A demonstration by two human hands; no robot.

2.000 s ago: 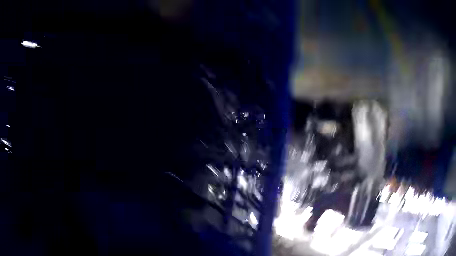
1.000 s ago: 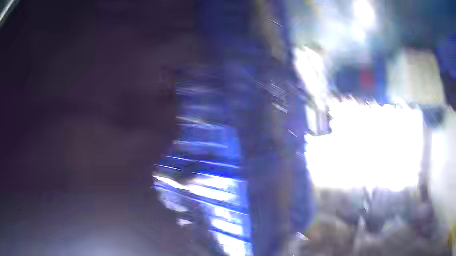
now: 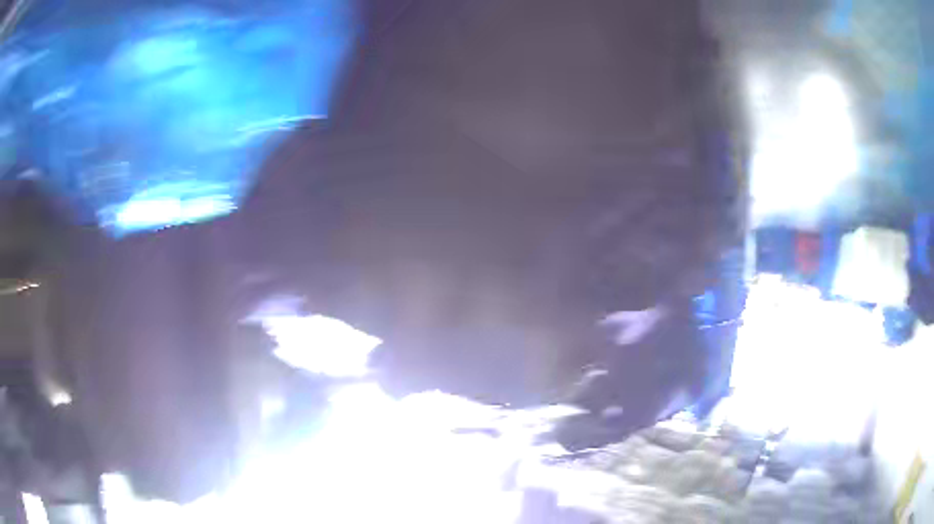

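Note:
A large dark purple-brown cloth bundle or garment [image 3: 461, 205], blurred and very close, fills the middle of the head view. A bright blue surface [image 3: 195, 92] shows at the upper left behind its edge; whether it is floor or plastic I cannot tell. Glaring white patches [image 3: 358, 450] lie along the bottom, too overexposed to identify. I cannot make out either of my hands.
Pale grey rounded sacks or cloth bundles [image 3: 666, 471] lie at the lower right. A pale box-like thing [image 3: 871, 266] stands at the right beside a small red patch [image 3: 807, 251]. A strip of blue [image 3: 722, 307] borders the dark shape. A yellow strip [image 3: 908, 491] shows at the lower right edge.
The dark shape now spreads across the middle, and a bright blue area has appeared at the upper left. The pale box and red patch sit lower in the view. The blue slatted thing no longer shows clearly.

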